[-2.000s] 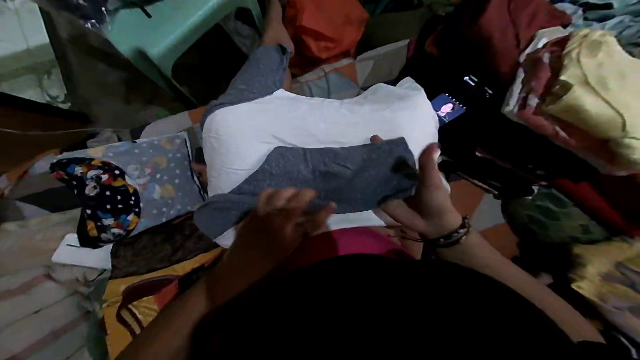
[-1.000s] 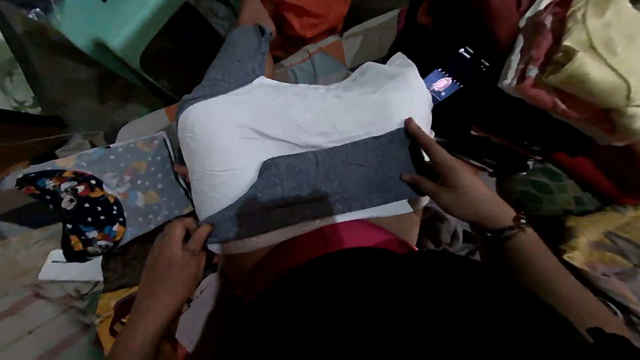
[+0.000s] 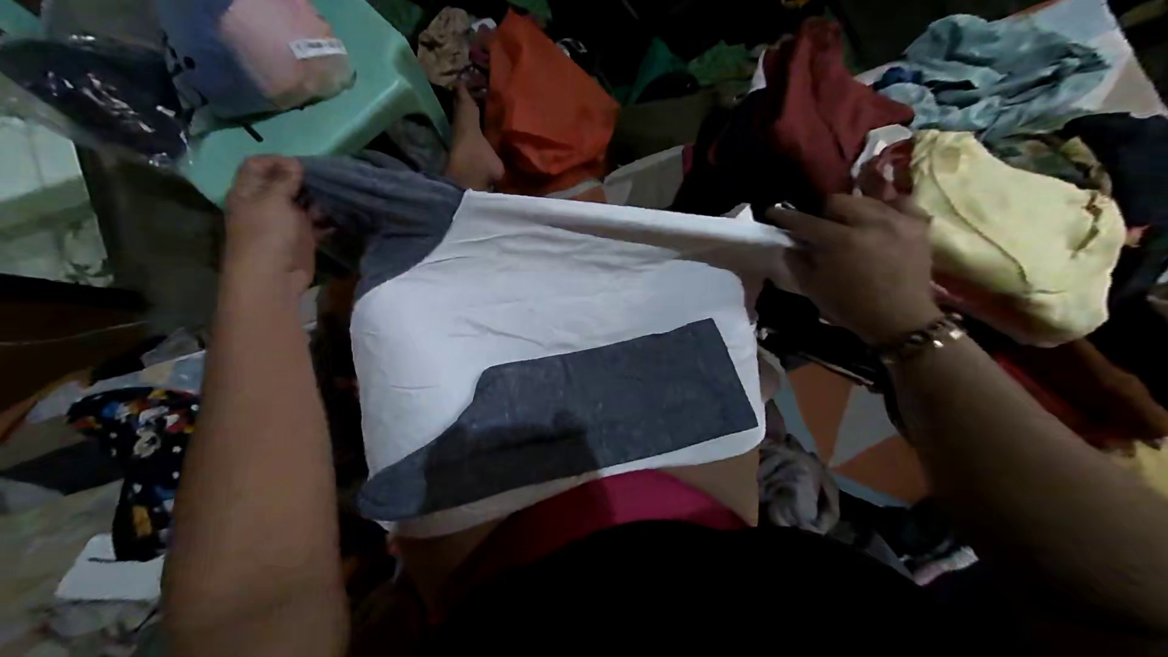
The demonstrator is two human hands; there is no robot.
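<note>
A white shirt with grey sleeves (image 3: 547,301) lies over a pillow-like or board-like support on my lap, though what is beneath it is hidden. One grey sleeve (image 3: 611,392) is laid flat across its lower part. At the upper left, my left hand (image 3: 269,214) is closed on the other grey sleeve (image 3: 383,205), which is pulled out and bunched. My right hand (image 3: 862,260) grips the white far edge of the shirt at the upper right and lifts it, so the cloth is stretched between both hands.
A green plastic chair (image 3: 365,100) at the upper left holds plastic-wrapped goods (image 3: 265,55). An orange bag (image 3: 547,109) stands beyond the shirt. Piled clothes lie at the right, with a yellow garment (image 3: 1013,228) and a dark red one (image 3: 830,100). A black patterned cloth (image 3: 146,456) lies at left.
Both hands have moved from the near grey sleeve to the far side of the shirt. The far sleeve and edge, lying down earlier, are now lifted and pulled taut.
</note>
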